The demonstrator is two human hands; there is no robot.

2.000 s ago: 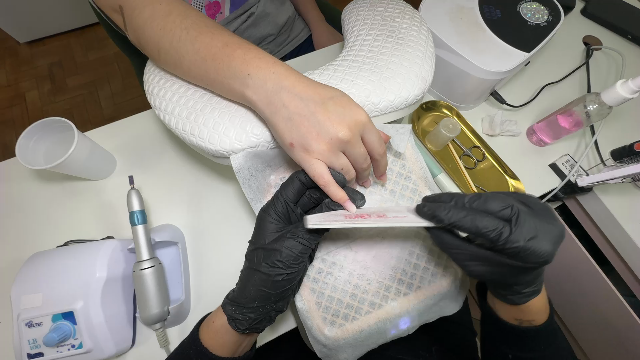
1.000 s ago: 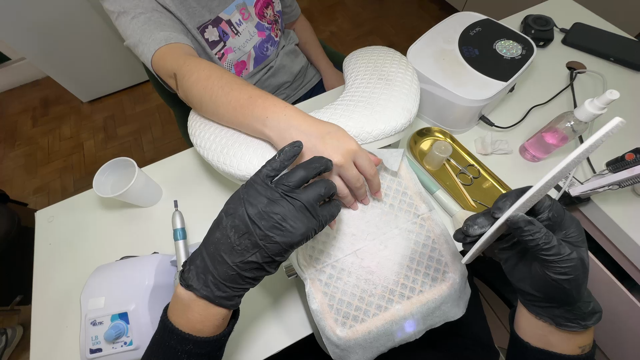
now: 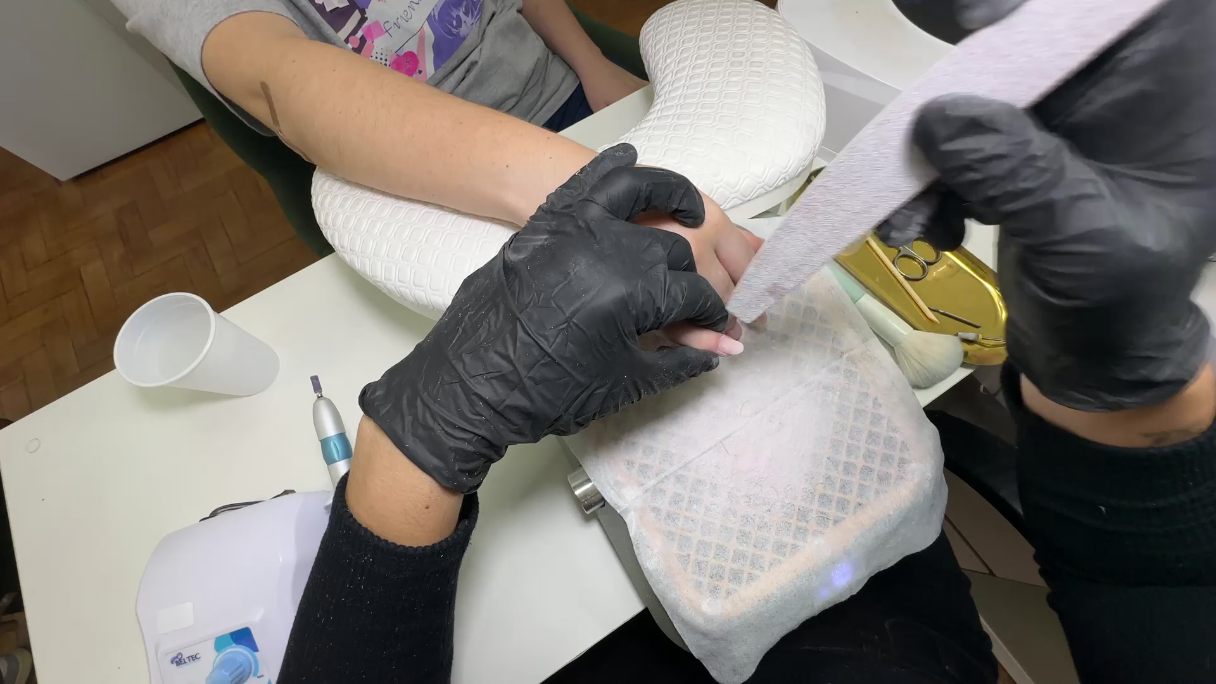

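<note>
My left hand [image 3: 570,313], in a black glove, grips the fingers of another person's hand [image 3: 708,252], with one pink-nailed finger showing between my thumb and fingers. A long grey nail file [image 3: 855,176] is in my gloved right hand [image 3: 1092,209], raised at the right; its lower end overlaps the held fingertips in the view, and whether it touches a nail I cannot tell. The person's forearm lies across a white textured armrest cushion [image 3: 731,104]. Beneath the fingers is a dust collector [image 3: 779,465] covered by a thin white cloth with dust on it.
A translucent plastic cup [image 3: 195,347] lies tilted on the white table at left, near an electric nail drill handpiece [image 3: 330,427] and its control unit [image 3: 237,570]. At right, a gold tray [image 3: 978,294] holds scissors [image 3: 914,261], beside a soft dust brush [image 3: 926,356]. A white device [image 3: 845,47] stands behind.
My left hand has closed around the person's fingers, after lying open over their hand one second ago. My right hand has raised the file and brought its end to the fingertips. The view has moved closer.
</note>
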